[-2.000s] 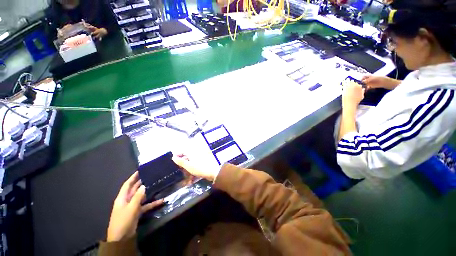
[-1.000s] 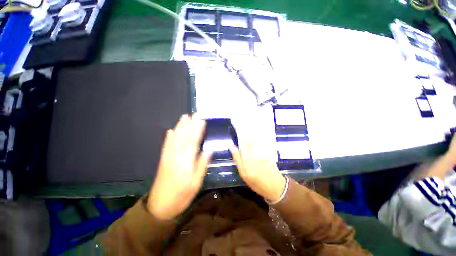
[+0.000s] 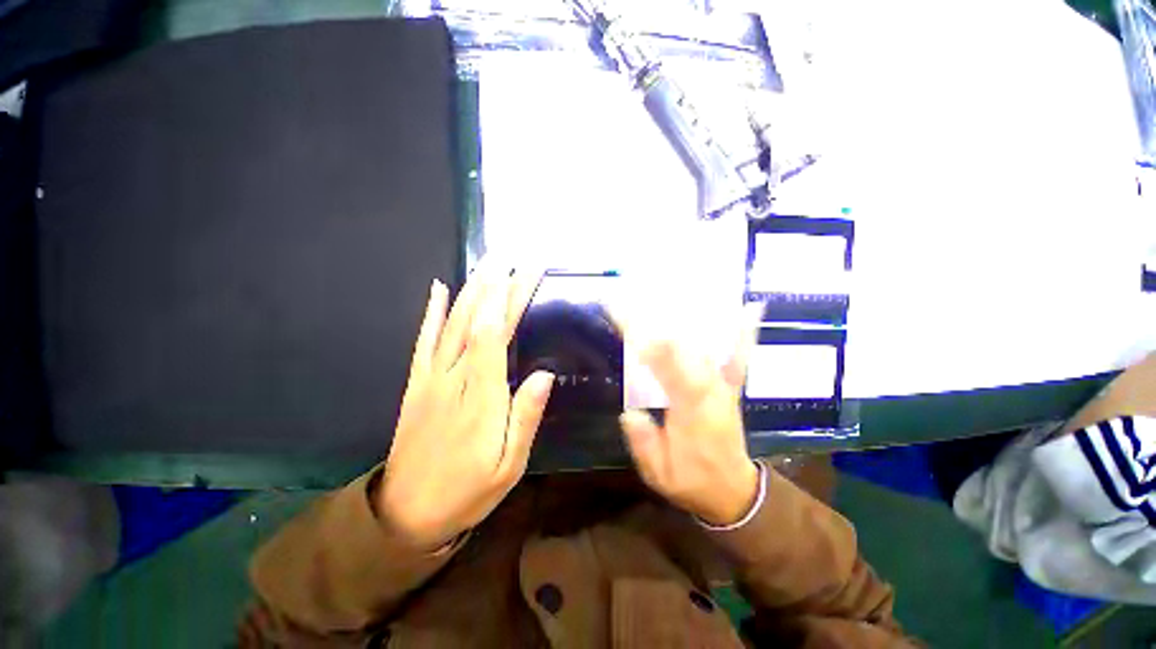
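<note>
A glossy black front panel (image 3: 571, 340) lies flat on the white bench paper near the front edge, with a row of tiny marks along its lower part. My left hand (image 3: 467, 399) lies along its left side, fingers spread, the thumb over its lower left corner. My right hand (image 3: 691, 425) is just right of the panel, partly blurred, fingers apart; I cannot tell whether it holds anything. Two black-bordered display windows (image 3: 799, 308) lie one above the other to the right of my right hand.
A grey-silver air blow gun (image 3: 685, 133) lies on the white bench paper (image 3: 976, 190) behind the panel. A large black work mat (image 3: 241, 241) is at the left. Part of a clear tray shows at the top. A coworker's striped sleeve (image 3: 1103, 475) is at the right edge.
The view has moved down and closer. The black panel, held up in my hands two seconds ago, now lies on the bench. My right hand has moved off its right side.
</note>
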